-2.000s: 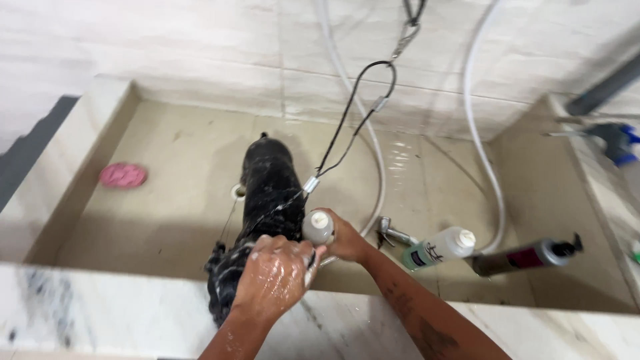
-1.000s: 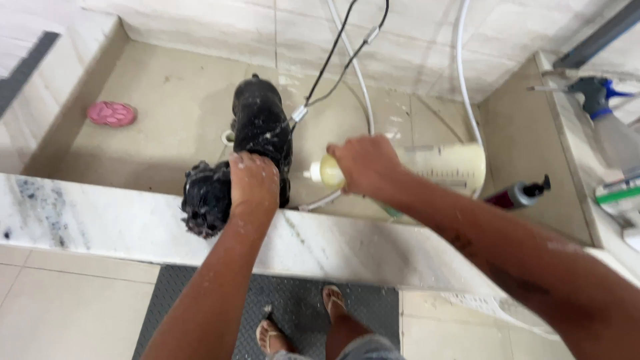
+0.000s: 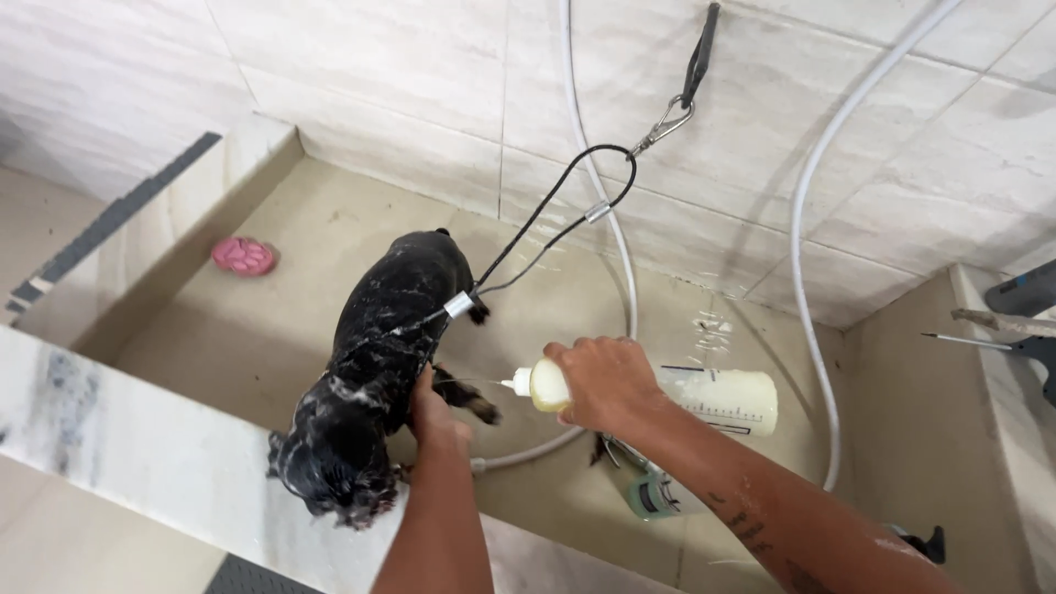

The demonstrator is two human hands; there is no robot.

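Note:
A wet black dog [image 3: 396,322] with foam on its coat stands in the tub, its head over the marble rim. My left hand [image 3: 439,421] is against the dog's chest and shoulder, beside a raised front leg; its fingers are partly hidden. My right hand [image 3: 606,384] is closed around a squeeze bottle [image 3: 726,400] of pale yellow liquid, held on its side. The nozzle points at the dog, and a thin stream leaves it toward the leg. A black cable loop [image 3: 544,219] with metal crimps runs from the dog to a clip [image 3: 664,128] at the wall.
A pink paw-patterned object [image 3: 243,256] lies on the tub floor at left. White hoses [image 3: 800,214] hang along the tiled wall. Behind my right forearm lies a bottle of green liquid [image 3: 652,495]. The marble rim [image 3: 190,445] crosses the front; a spray bottle [image 3: 1041,351] is at the right edge.
My left hand has moved from the dog's neck to its chest and shoulder. The squeeze bottle now gives a thin stream. The view has shifted, and the feet are out of it.

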